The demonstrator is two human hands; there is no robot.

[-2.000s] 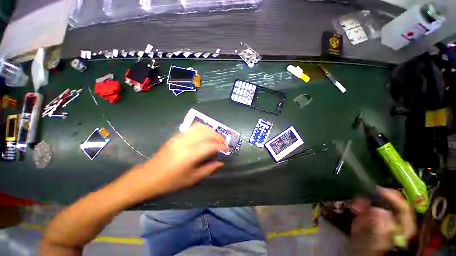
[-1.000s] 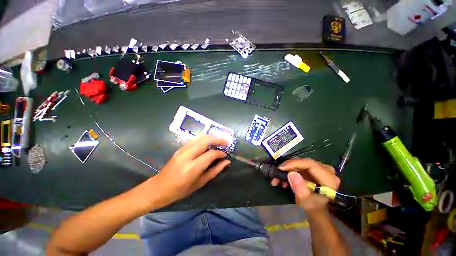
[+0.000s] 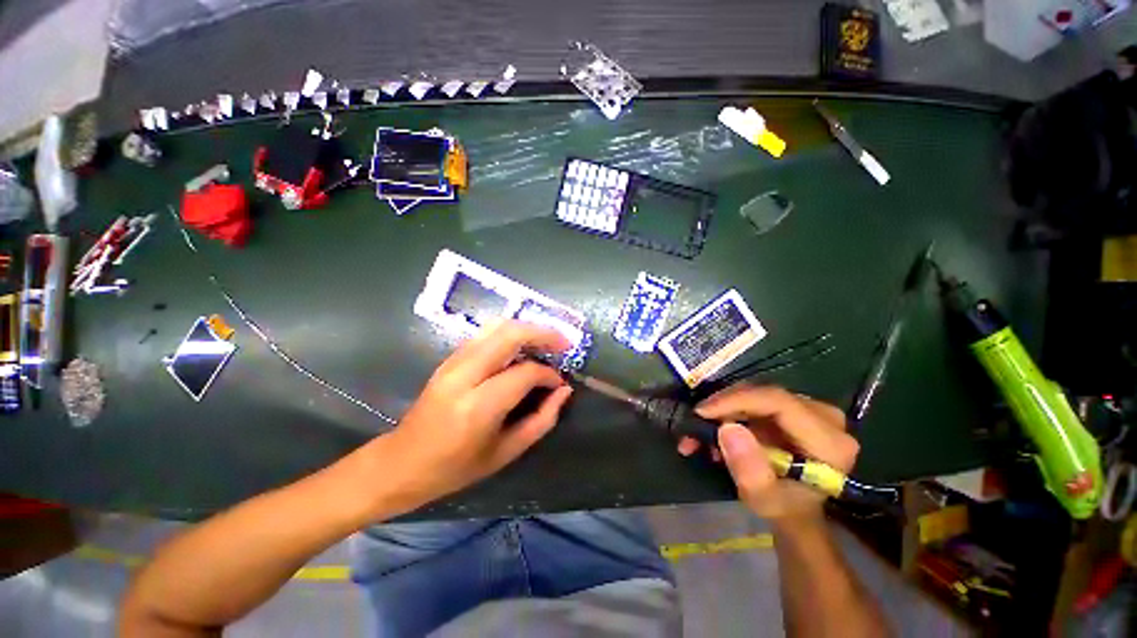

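Observation:
A white phone housing (image 3: 446, 282) with a screen window lies tilted on the green mat. My left hand (image 3: 480, 399) is at its lower right end, fingers bent over a small dark part whose detail is hidden. My right hand (image 3: 773, 451) holds a yellow-and-black soldering iron (image 3: 698, 425) like a pen. The iron's metal tip points left and meets the housing's end by my left fingertips. A blue-white keypad board (image 3: 646, 312) and a battery (image 3: 711, 339) lie just right of the housing.
A black keypad housing (image 3: 636, 206) lies behind. Tweezers (image 3: 779, 361) lie beside the battery. A green electric screwdriver (image 3: 1029, 411) is at right. LCD screens (image 3: 412, 165), red parts (image 3: 216, 209) and solder wire (image 3: 293, 361) are left. White stickers (image 3: 362, 95) line the back edge.
My right hand has brought the soldering iron from the right side to the housing's end. My left hand stays at the housing. The view has shifted slightly.

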